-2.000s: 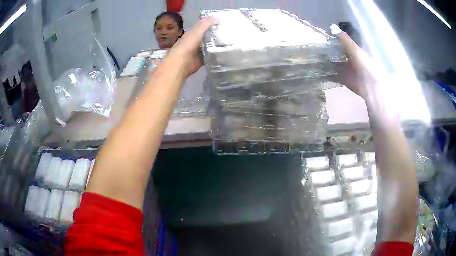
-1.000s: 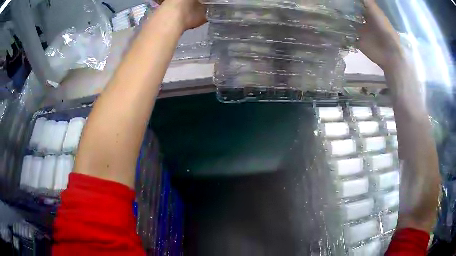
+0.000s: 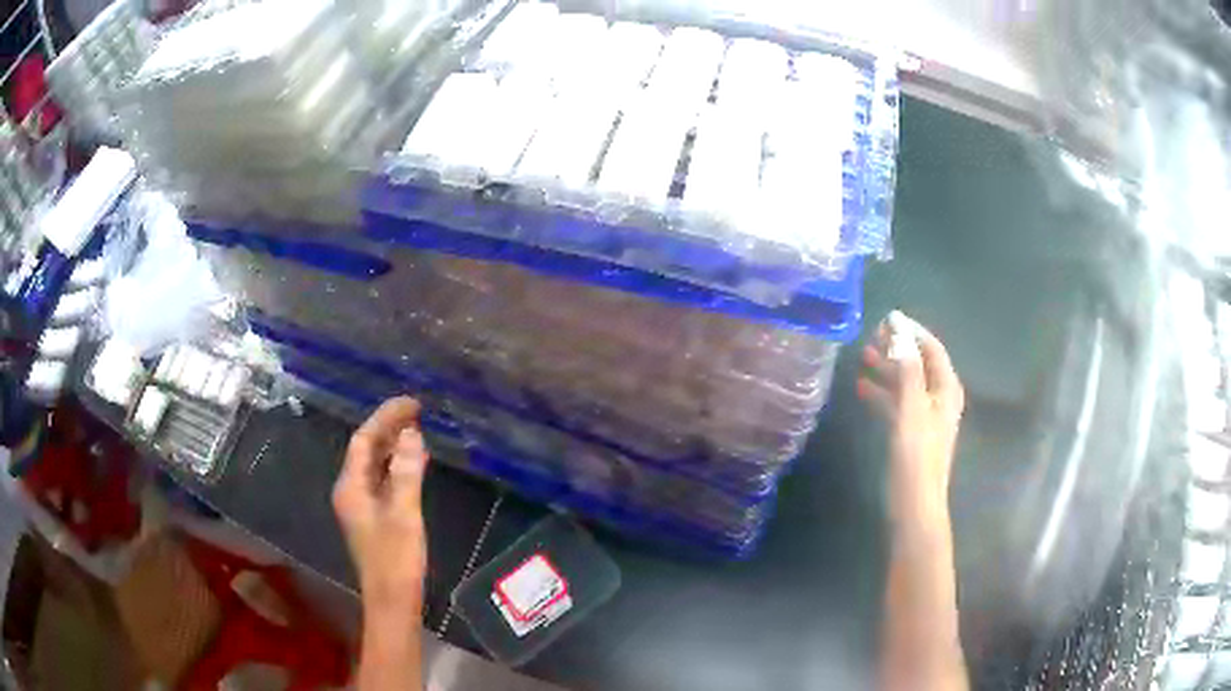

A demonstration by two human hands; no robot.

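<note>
A tall tray stack (image 3: 581, 338) of clear trays with blue bands stands on the dark mat in front of me. Its top tray holds a row of white plastic housings (image 3: 695, 115). My left hand (image 3: 385, 466) is at the stack's front left, fingers curled and apart, holding nothing visible. My right hand (image 3: 918, 371) is beside the stack's right side, separate from it, fingers slightly bent, with a white finger cot on a fingertip. A labelled clear box (image 3: 533, 594) with red-bordered white labels lies on the mat below the stack.
Another clear tray stack (image 3: 257, 122) stands at the back left. A crinkled clear poly bag (image 3: 155, 277) and a small clear tray with white pieces (image 3: 196, 392) lie at the left. More filled trays (image 3: 1208, 540) show blurred at the right edge. Red stools (image 3: 257, 607) are at the lower left.
Both hands have let go of the clear tray stack they carried and are now lower. The view has swung to the left, onto the blue-banded stack and the labelled box.
</note>
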